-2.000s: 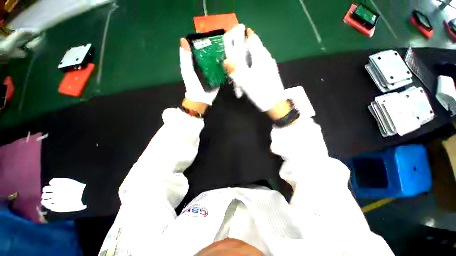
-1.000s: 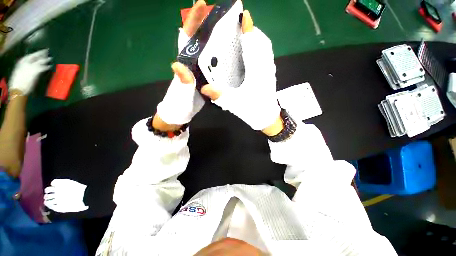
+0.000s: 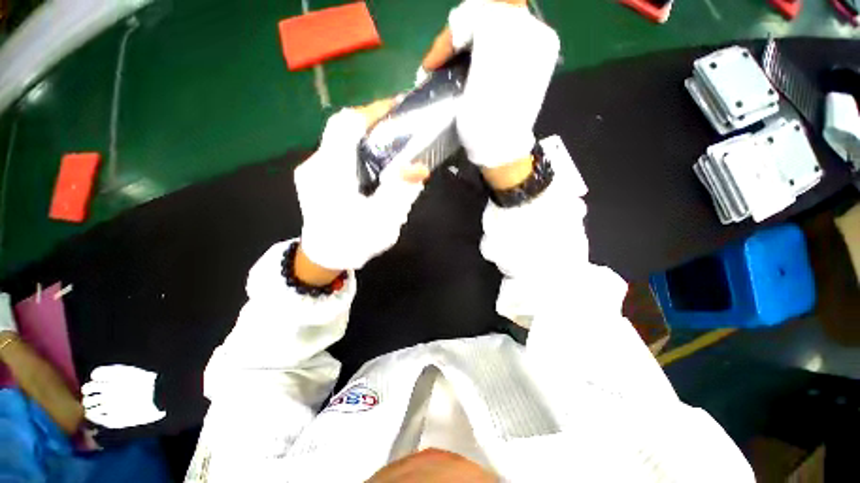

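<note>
A covered unit (image 3: 412, 124), black on its side and silver-white on its face, is held tilted above the bench edge. My left hand (image 3: 351, 193), in a white glove with bare fingertips, grips its lower left end. My right hand (image 3: 509, 80), gloved the same way, grips its upper right end and hides that end. The unit is partly blurred. An empty orange-red foam pad (image 3: 329, 36) lies on the green conveyor (image 3: 217, 104), just beyond my left hand. A loose cover plate (image 3: 563, 165) lies on the black mat, partly behind my right wrist.
Stacks of cover plates (image 3: 756, 174) stand at the right beside a dark perforated tray (image 3: 790, 83). Another foam pad (image 3: 74, 187) is at left. A spare glove (image 3: 123, 396) lies lower left, near another person's arm (image 3: 40, 382). A blue stool (image 3: 775, 275) stands at right.
The unit, first open with green board showing, now shows a silver-white face and has been turned. The neighbour's hand has drawn back; the covered unit on the left pad is gone.
</note>
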